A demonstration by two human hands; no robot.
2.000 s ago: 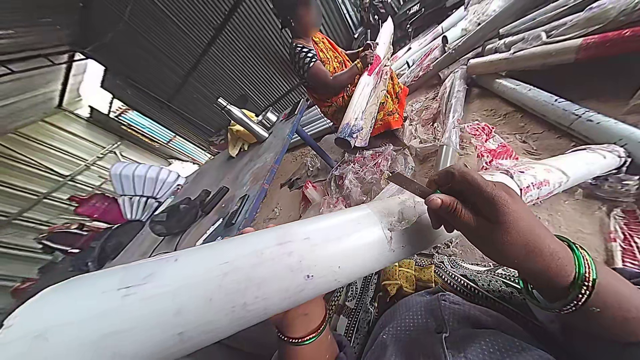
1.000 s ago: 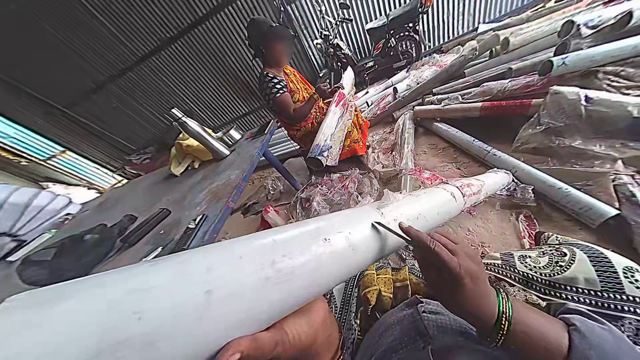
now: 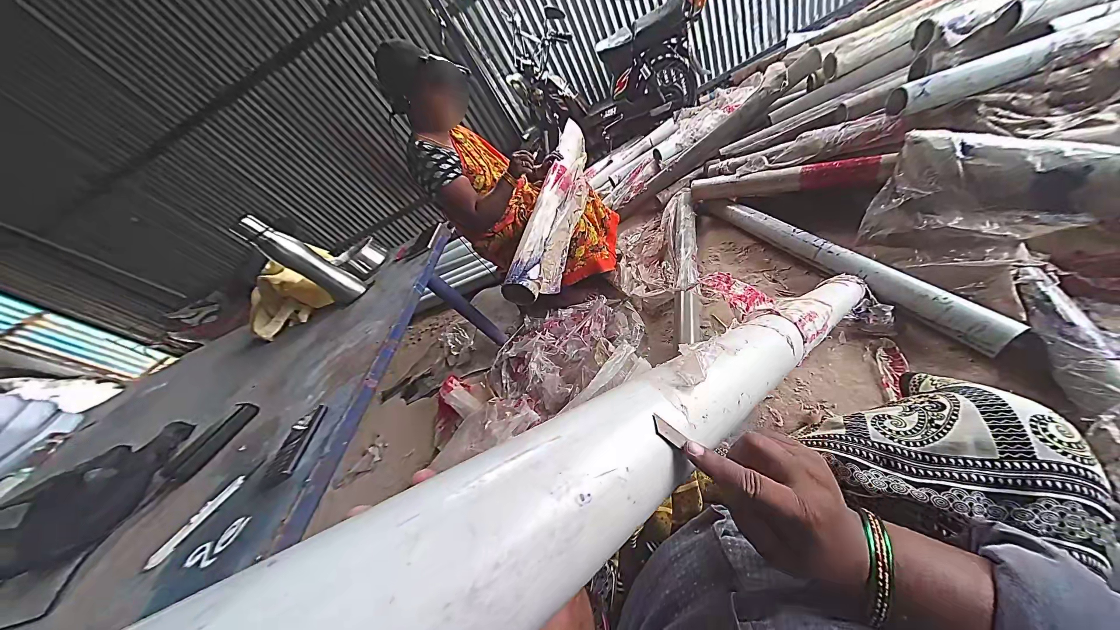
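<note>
A long white plastic pipe (image 3: 560, 464) lies slantwise across my lap, its far part wrapped in torn clear film with red print (image 3: 809, 315). My right hand (image 3: 779, 499), with green and gold bangles at the wrist, holds a small flat metal blade (image 3: 670, 432) against the pipe's side. Most of my left hand (image 3: 573, 612) is hidden under the pipe; a bit of it shows below, and fingertips show at the far edge. Crumpled film (image 3: 569, 359) lies on the ground just beyond the pipe.
A metal table (image 3: 289, 376) at the left bears a steel flask (image 3: 302, 258), a yellow cloth (image 3: 284, 297) and dark tools. Ahead sits a person (image 3: 490, 192) with a film-wrapped pipe (image 3: 547, 219). Many pipes (image 3: 840, 105) are stacked at the right, near a parked motorcycle (image 3: 652, 70).
My right hand and the blade have moved from the wrapped part onto the bare white side of the pipe. My left hand, plainer below the pipe one second ago, is now mostly hidden.
</note>
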